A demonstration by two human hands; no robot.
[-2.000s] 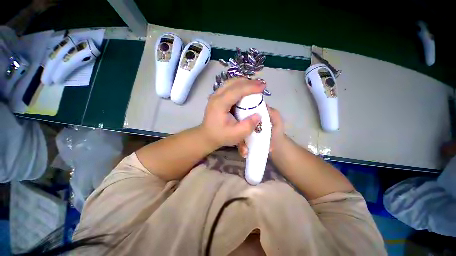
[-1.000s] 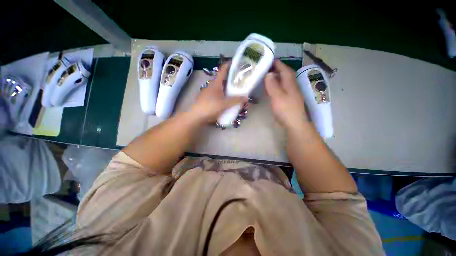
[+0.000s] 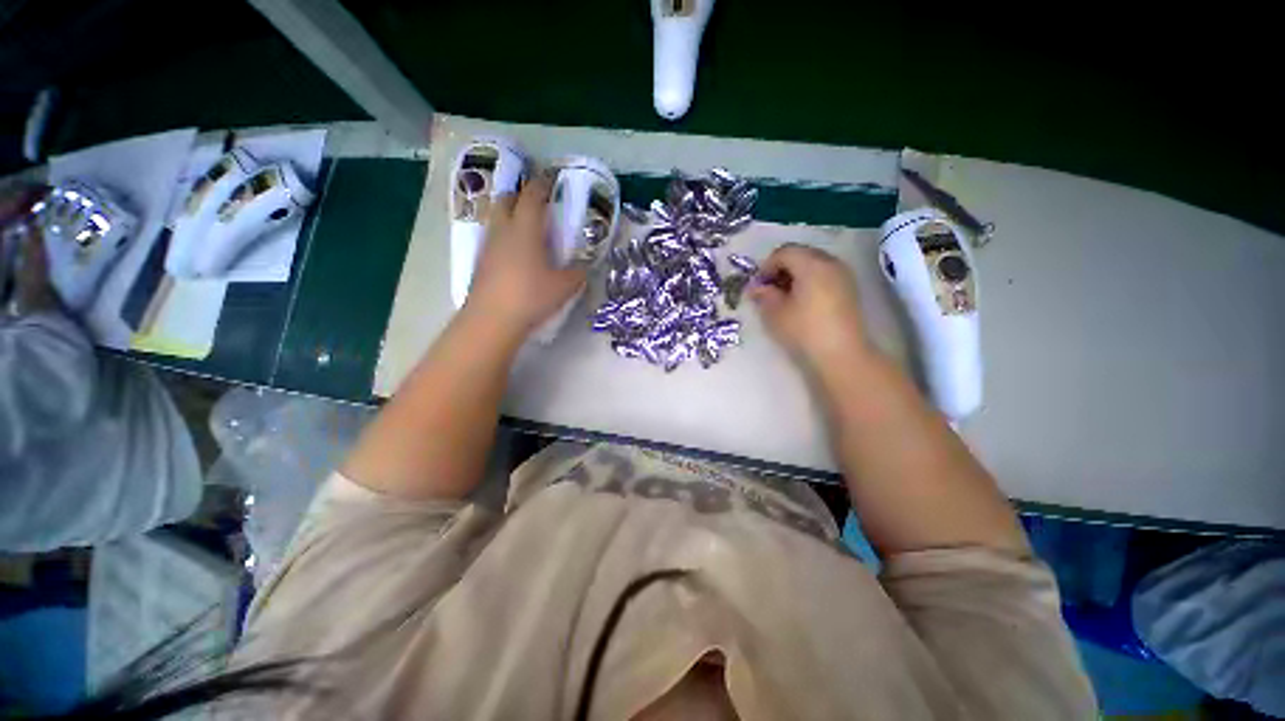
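Observation:
A loose pile of shiny silver-purple oval inserts (image 3: 669, 289) lies on the pale mat in front of me. My left hand (image 3: 522, 268) is around the right one of two white devices (image 3: 584, 211) left of the pile; the hand hides its lower body. The other white device (image 3: 465, 247) lies just left of the hand. My right hand (image 3: 810, 303) is at the pile's right edge, fingertips pinched on a small oval insert (image 3: 765, 282), mostly hidden by the fingers. Another white device (image 3: 947, 331) lies right of my right hand.
A white device (image 3: 677, 64) is on the green conveyor (image 3: 817, 85) ahead. A slim dark tool (image 3: 947, 203) lies behind the right device. At left, white devices (image 3: 240, 218) lie on papers, beside another person's sleeve (image 3: 85, 423). Another sleeve (image 3: 1219, 606) shows at lower right.
The device I held has left my hands; one now lies on the conveyor. My left hand has moved left to a device on the mat. My right hand has moved to the inserts.

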